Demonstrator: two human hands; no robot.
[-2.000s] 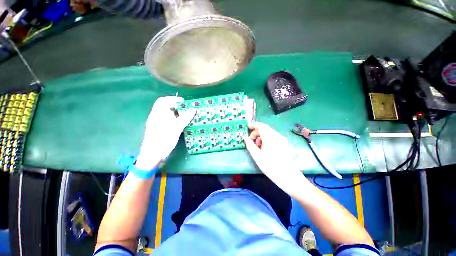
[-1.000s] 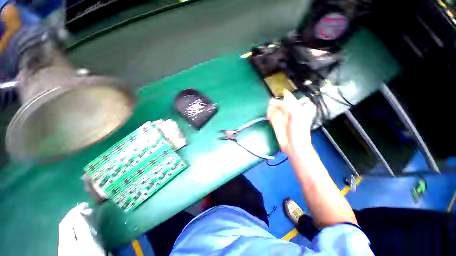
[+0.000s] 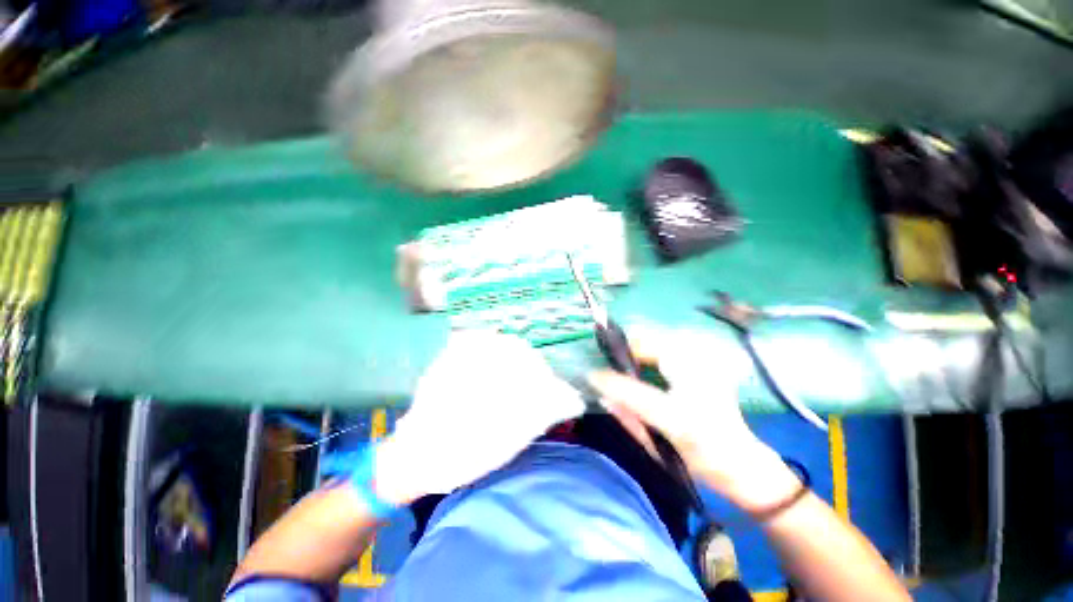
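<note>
The green and white PCB panel [image 3: 518, 265] lies on a grey-brown support block [image 3: 410, 278] whose ends stick out. My right hand [image 3: 694, 412], bare, is shut on the black soldering iron [image 3: 614, 350]; its thin tip points up and left over the panel's right part. My left hand [image 3: 482, 400], in a white glove with a blue wrist strap [image 3: 367, 480], is in front of the panel's near edge. It is blurred, and its fingers and anything in them cannot be made out.
The round fume hood [image 3: 477, 106] hangs behind the panel. The dark dross tray [image 3: 688, 209] and the cutters [image 3: 771, 323] lie to the right. The soldering station [image 3: 941, 212] stands far right, populated boards [image 3: 30, 265] far left. A thin wire trails left of the strap.
The view has swung back left to the panel. My right hand has come from the soldering station to the panel with the iron. My gloved left hand has moved in front of the panel.
</note>
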